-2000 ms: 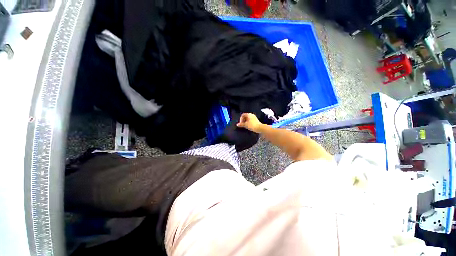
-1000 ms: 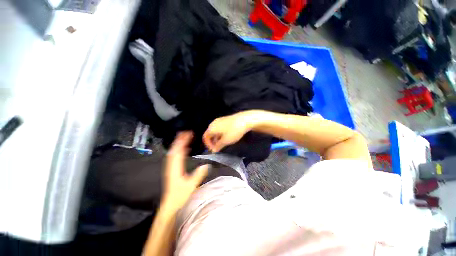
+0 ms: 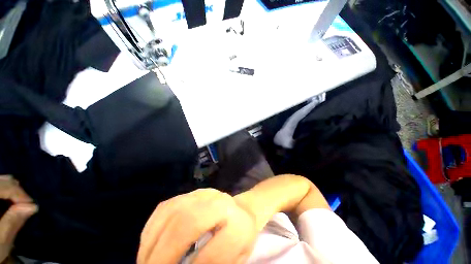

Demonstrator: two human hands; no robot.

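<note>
Black garment cloth (image 3: 139,113) lies on the machine bed, a straight-edged part reaching the presser foot and needle (image 3: 157,64), and spreads left and down. My left hand (image 3: 15,209) is cut off by the left edge. Its thumb and fingertips are pinched together on the black cloth. My right hand (image 3: 191,227) is curled, large and close to the camera at bottom centre. A thin grey shiny thing (image 3: 199,245) shows by its fingers; what it is and whether it is gripped is unclear. The cloth under this hand is hidden.
The white machine bed (image 3: 242,103) bears a small dark tool (image 3: 242,70). Two black strips (image 3: 193,13) hang over the head. A black garment heap (image 3: 351,154) with a pale strip (image 3: 297,124) lies right, by a blue bin (image 3: 439,206). A red stool (image 3: 444,157) stands beyond.
The view has swung from the lap and bin to the machine. My left hand is now at the far left on black cloth. My right hand has come up close to the camera.
</note>
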